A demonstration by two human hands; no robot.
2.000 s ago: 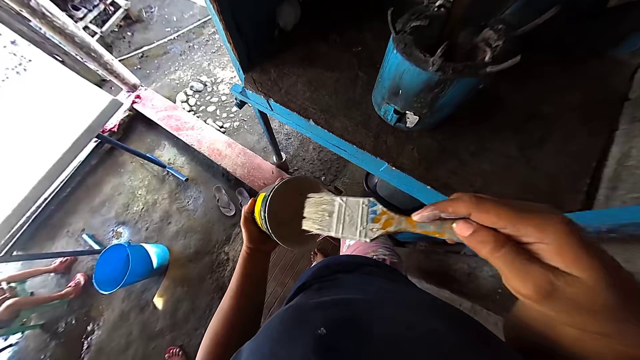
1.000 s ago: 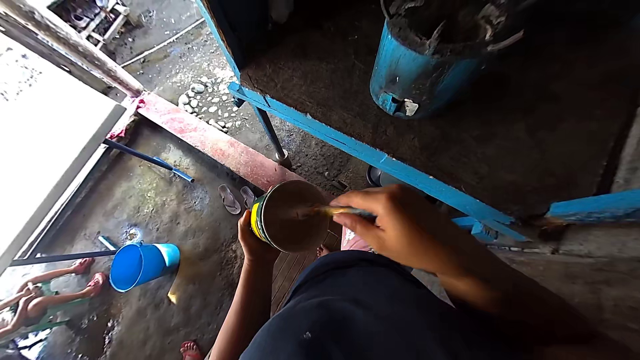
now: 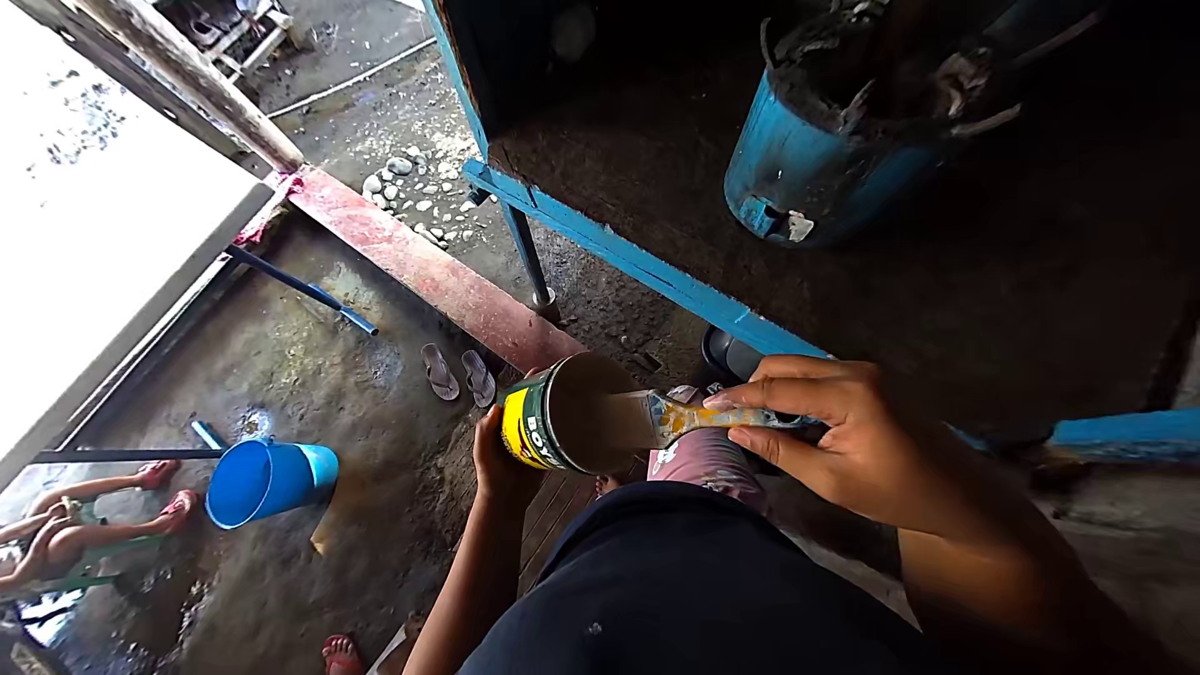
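Observation:
Tilted in my left hand (image 3: 503,459) is a paint can (image 3: 536,424) with a yellow and green label that bears writing. My right hand (image 3: 834,441) grips the paint-stained handle of a flat paintbrush (image 3: 698,418) between thumb and fingers. The brush's bristle end reaches into the can's mouth, and its tip is hard to make out against the dim inside. How much the can holds cannot be told.
A blue wooden edge (image 3: 647,262) borders a dark surface bearing a blue container (image 3: 797,159) with charred sticks. Lower left, a blue bucket (image 3: 272,483) stands near a seated person's legs (image 3: 103,525). Slippers (image 3: 459,373) lie beside a reddish beam (image 3: 422,267).
Two seconds ago the brush was held up in front of the can's mouth, its bristles in plain view. A second ago it was down in the can, and now more of its handle and ferrule shows.

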